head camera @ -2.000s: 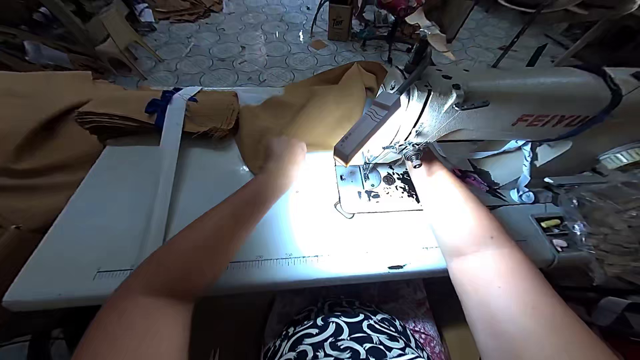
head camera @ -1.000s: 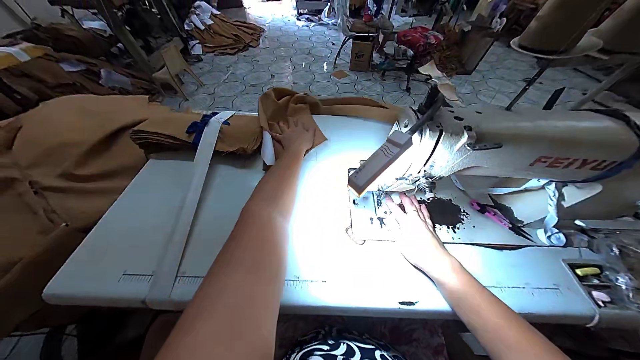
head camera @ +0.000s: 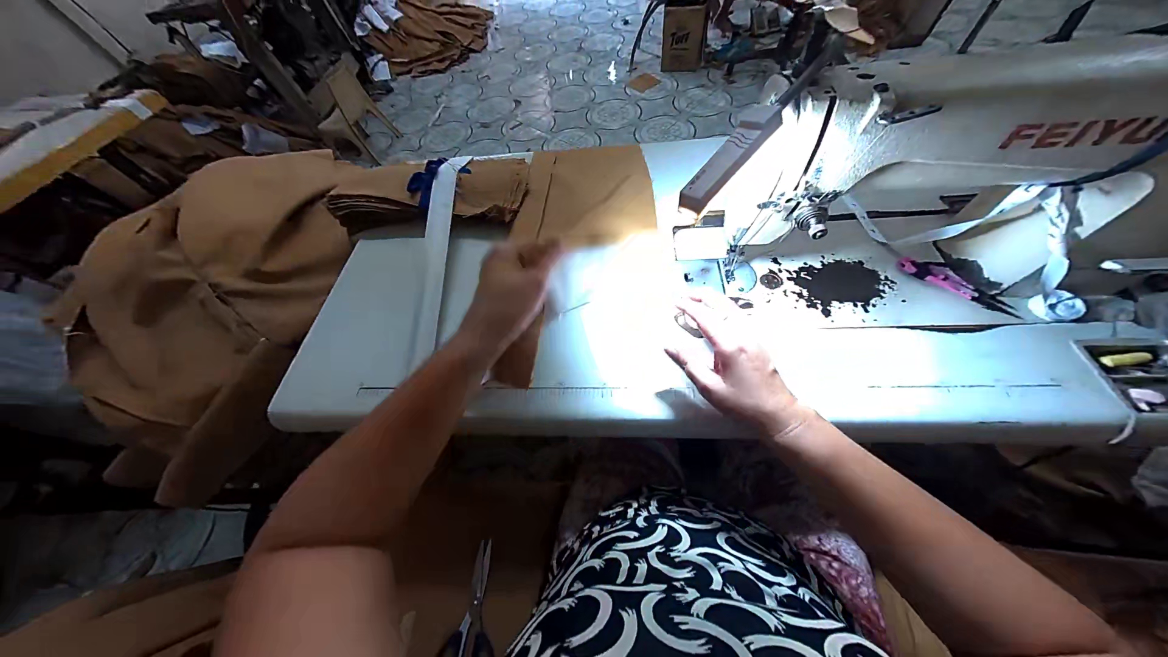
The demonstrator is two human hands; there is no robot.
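My left hand (head camera: 516, 283) is blurred over a brown fabric piece (head camera: 593, 196) lying on the white sewing table; its fingers look closed on a fabric edge, though the blur hides the grip. My right hand (head camera: 730, 360) rests near the table's front with fingers spread, left of and below the needle area of the sewing machine (head camera: 985, 119), and nothing shows in it. Left of the fabric piece, a folded brown fabric stack (head camera: 374, 196) lies beside a white strip (head camera: 438, 265) with a blue tie.
Brown fabric (head camera: 228, 246) heaps over the table's left end. Black scraps (head camera: 841, 283) and pink-handled thread snips (head camera: 944, 278) lie on the machine bed. A small parts tray (head camera: 1095, 365) sits at the right. Scissors (head camera: 476, 593) lie low by my lap.
The bunched brown fabric under my left hand is now spread flatter across the table. That hand has come nearer the front edge. My right hand has moved away from the needle area.
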